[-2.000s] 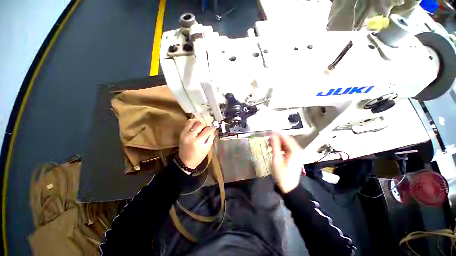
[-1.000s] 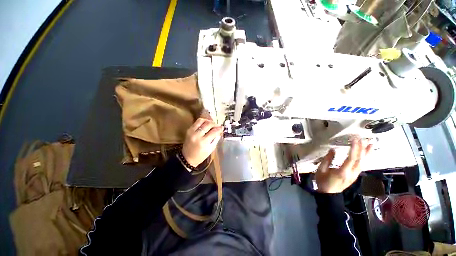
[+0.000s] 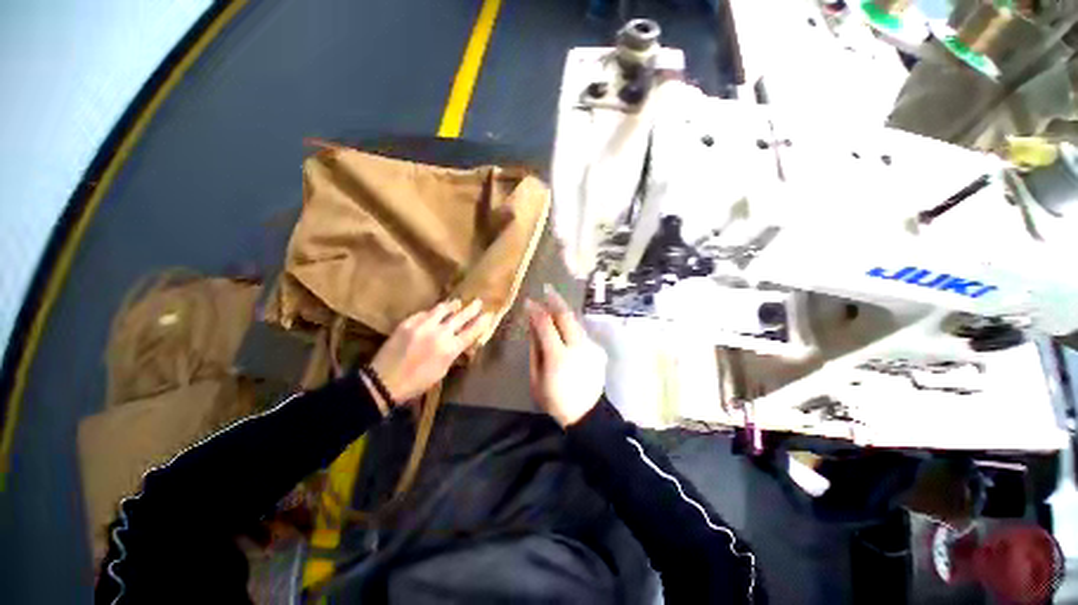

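Observation:
The tan-brown bag body (image 3: pixel 390 231) lies left of the sewing machine (image 3: pixel 816 213), on the dark board (image 3: pixel 517 376), with a pale line along its right edge. My left hand (image 3: pixel 432 349) rests on the bag's lower right edge, fingers together; whether it pinches the fabric is hard to tell. My right hand (image 3: pixel 567 360) is just right of the bag, over the board, holding nothing visible, its thumb and fingers apart. A narrow brown strap (image 3: pixel 420 443) hangs below my left hand. The presser foot and needle area (image 3: pixel 603 284) has no bag under it.
Stacked brown bags (image 3: pixel 177 343) lie at the lower left, off the board. Green-based thread cones (image 3: pixel 972 56) stand behind the machine. A red round item (image 3: pixel 1019 561) is at the lower right. A yellow floor line (image 3: pixel 471 71) runs behind the board.
The bag has moved left, away from the needle area, with my left hand on it. My right hand has come from under the machine head to beside the bag. The view has shifted left.

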